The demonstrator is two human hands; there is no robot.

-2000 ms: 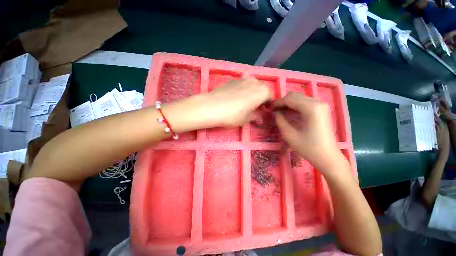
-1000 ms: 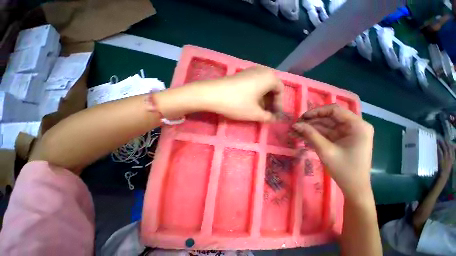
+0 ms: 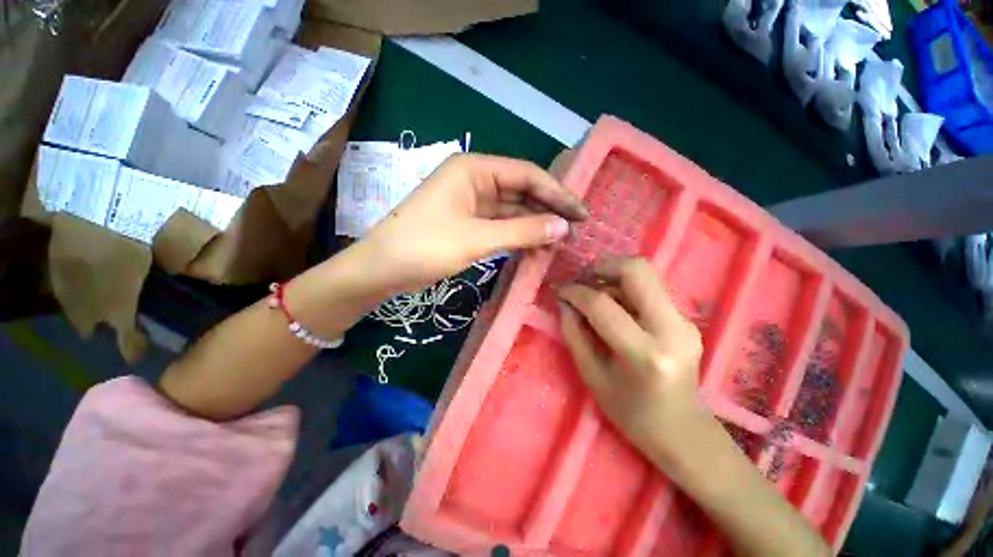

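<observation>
A pink-red foam tray (image 3: 697, 420) with rectangular pockets lies turned at an angle in front of me. Its far-left pocket (image 3: 632, 196) holds dotted rows of tiny parts. My left hand (image 3: 463, 218) is at this pocket's left edge, thumb and fingertips close together. My right hand (image 3: 642, 348) is over the pocket's near end, fingers bent, thumb near fingertip. Any tiny part between the fingers of either hand is too small to make out. Loose dark piles of small parts (image 3: 819, 375) lie in pockets on the right side.
Printed cards (image 3: 365, 185) and tangled string loops (image 3: 430, 310) lie left of the tray. An open brown carton (image 3: 98, 256) holds white boxes (image 3: 98, 114). A grey metal post (image 3: 871, 207) crosses at right. White bagged things (image 3: 822, 60) and a blue bin (image 3: 958, 71) are beyond.
The view has swung so the tray appears turned and further right. Both hands have moved from the middle pockets to the far-left pocket with the dotted rows.
</observation>
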